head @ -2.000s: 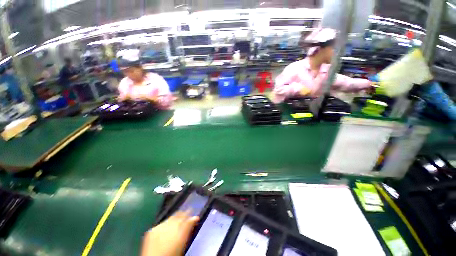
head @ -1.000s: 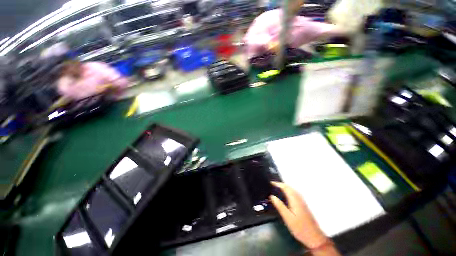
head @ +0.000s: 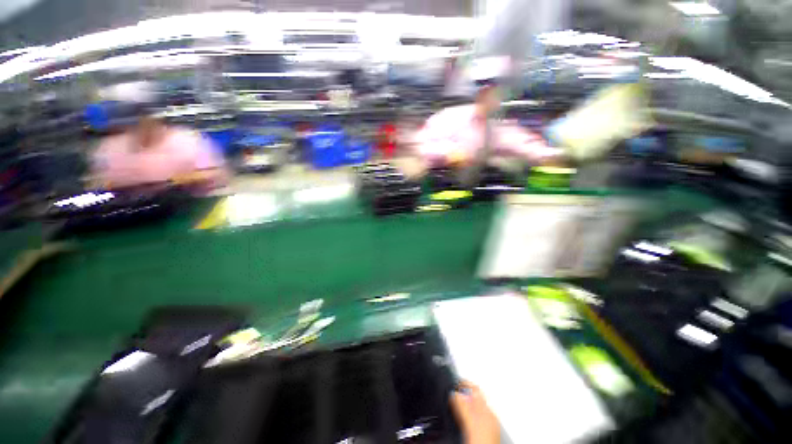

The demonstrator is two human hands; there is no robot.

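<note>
A black four-slot phone tray [head: 334, 395] lies on the green bench at the bottom centre, blurred, its lower edge cut off. A second black tray [head: 148, 377] is at its left, with bright reflections on dark surfaces. My right hand [head: 476, 416] is at the right edge of the centre tray, over the left side of a white record sheet [head: 521, 368]. It is small, blurred and cut off by the bottom edge. Whether it grips the tray cannot be told. My left hand is not in view.
White-grey short cables [head: 295, 329] lie beyond the trays. Yellow-green notes [head: 599, 368] are right of the sheet. A document holder [head: 547, 238] stands behind. Dark trays [head: 677, 303] are at the right. Two people in pink [head: 156, 160] sit across the bench.
The left tray, first held over the centre one with lit screens, then slanting up beside it, now sits lower at the left. My right hand shows lower in the picture. The view has shifted.
</note>
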